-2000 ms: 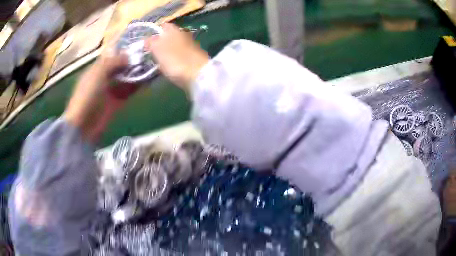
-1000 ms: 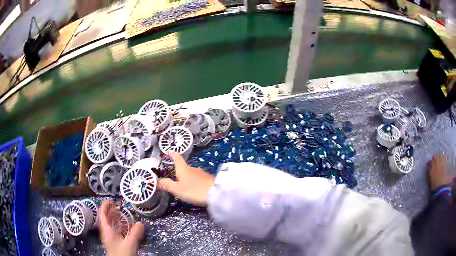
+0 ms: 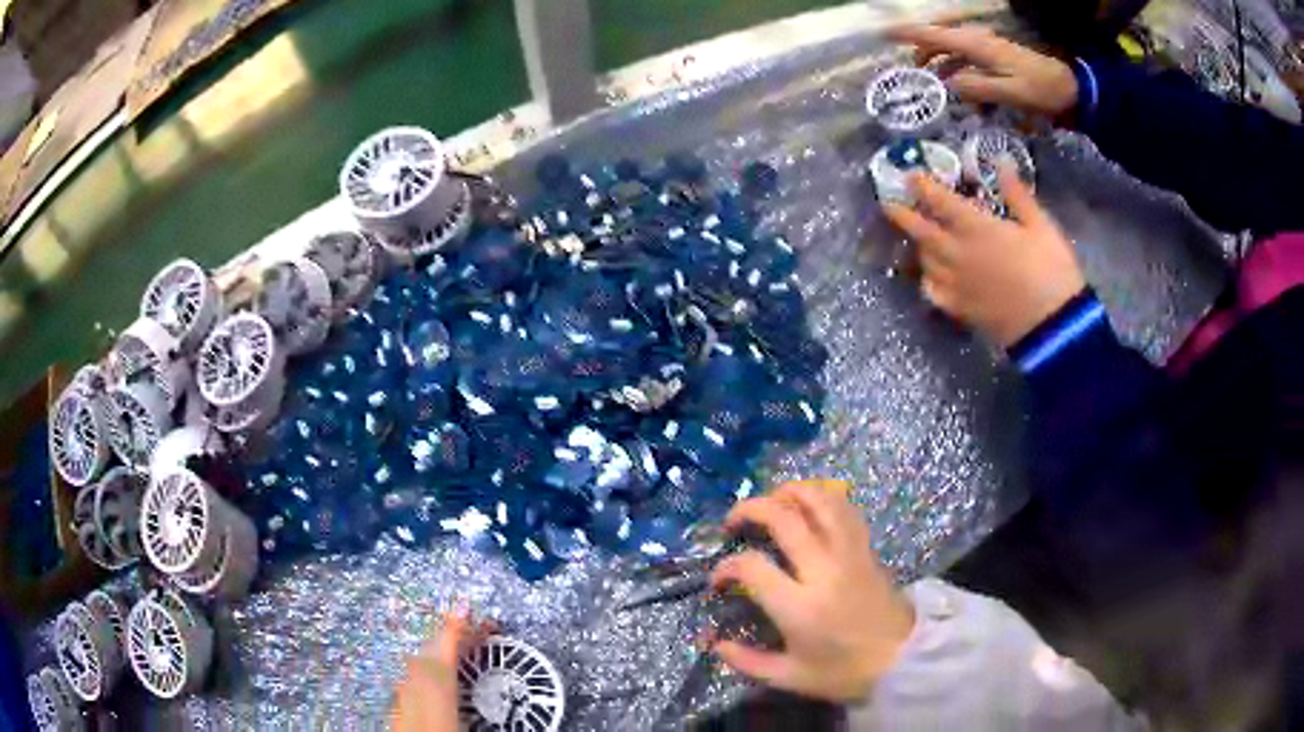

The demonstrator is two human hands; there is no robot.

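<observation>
My left hand (image 3: 429, 684) is at the bottom edge, partly cut off, with its fingers against a white slotted fan housing (image 3: 511, 689) that stands slotted face up. My right hand (image 3: 822, 594) is right of it, fingers curled and apart, over a slim dark tool (image 3: 665, 589), perhaps pliers, partly hidden by the fingers. I cannot tell if the fingers touch it. A large heap of blue circuit boards (image 3: 501, 343) lies ahead of both hands, with some pale pieces among them.
Stacked white housings (image 3: 236, 358) stand at the left on the silver sheet (image 3: 915, 458). At the upper right, another person's hands (image 3: 1001, 265) touch a small group of housings (image 3: 908, 100). A grey post (image 3: 555, 57) and green conveyor (image 3: 358, 86) are behind.
The view has turned right. My right hand has left the stacked housings and moved right to the dark tool. My left hand is now at a single housing. The other person's hands have reached their group.
</observation>
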